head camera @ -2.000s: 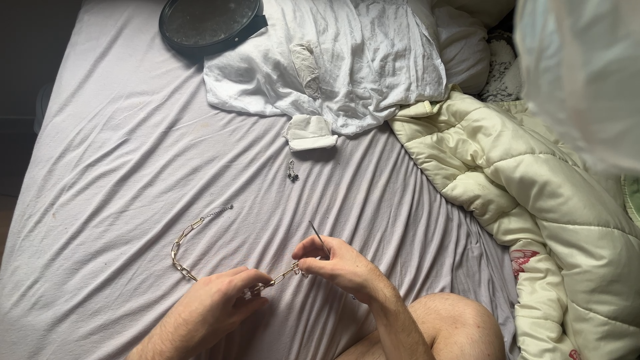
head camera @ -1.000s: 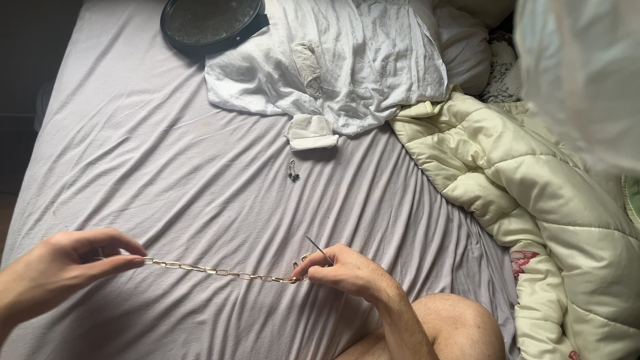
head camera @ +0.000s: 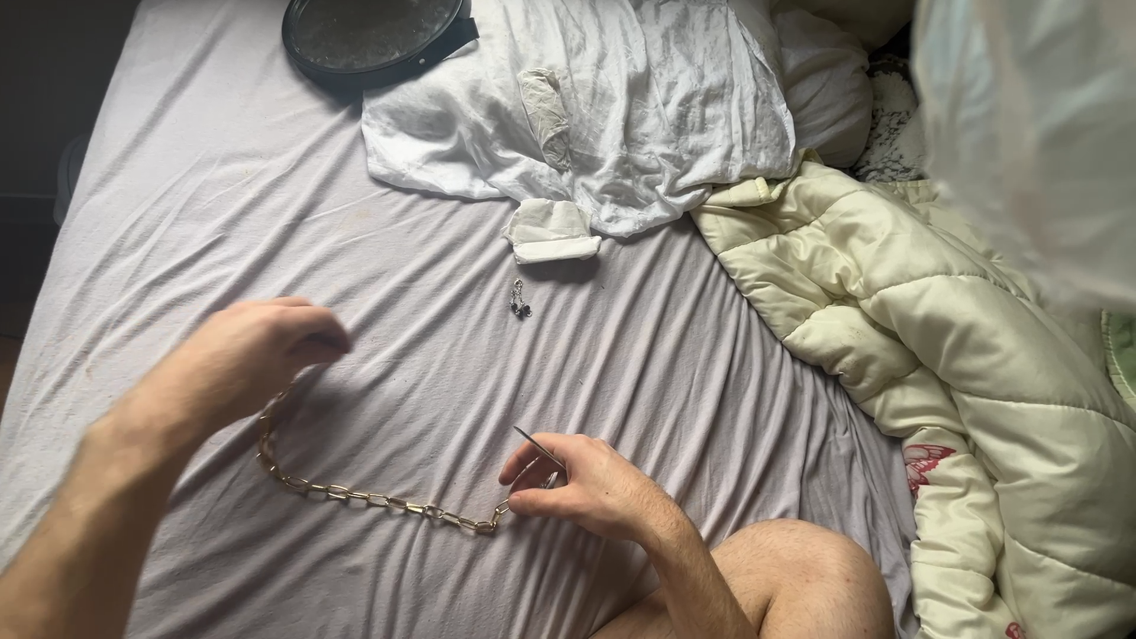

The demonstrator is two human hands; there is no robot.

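Observation:
A gold-coloured link chain (head camera: 382,500) curves across the bed sheet. Its right end is pinched between the thumb and fingers of my right hand (head camera: 586,484), which also holds a thin pointed metal tool (head camera: 535,444), tip sticking up to the left. My left hand (head camera: 275,351) is at the chain's other end, slightly blurred; the chain runs up under it, and whether the fingers grip it is hidden. A small piece of jewellery with dark beads (head camera: 519,300) lies on the sheet above and between my hands.
A folded white cloth piece (head camera: 552,232) lies beyond the beads, beside a crumpled white cloth (head camera: 657,115). A round dark-rimmed mirror or tray (head camera: 377,40) is at the top. A cream quilt (head camera: 887,293) covers the right side. My bent knee (head camera: 808,577) is at the lower right.
My left hand first drew the chain out toward the left, then moved up and to the right, and the chain went from taut to curved. My right hand has stayed in nearly the same place.

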